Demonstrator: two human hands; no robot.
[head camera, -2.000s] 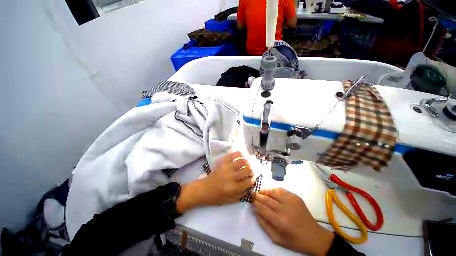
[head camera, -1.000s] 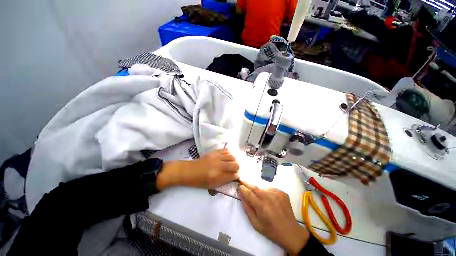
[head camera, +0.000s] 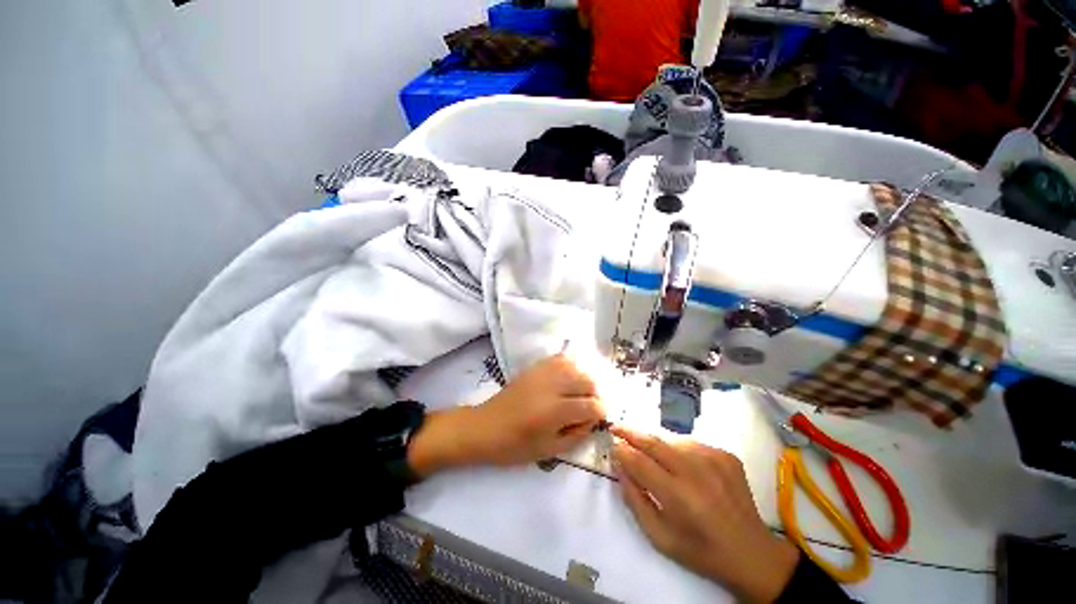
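Observation:
A large white garment with a small black-and-white check outside lies bunched left of the sewing machine's needle. My left hand is closed on a checked edge of it, just in front of the needle area. My right hand touches the same edge with its fingertips, right beside my left fingers. Only a small dark bit of the edge shows between the fingers. The sewing machine head stands over the work, and its bright lamp washes out the presser foot and needle.
Scissors with red and yellow handles lie right of the needle. A brown plaid scrap drapes over the machine arm. A dark flat object is at the right table edge. A person in orange is behind, beside blue crates.
The checked strip seen under my fingers two seconds ago is now mostly hidden. Both hands remain close together in front of the needle. The camera view has shifted.

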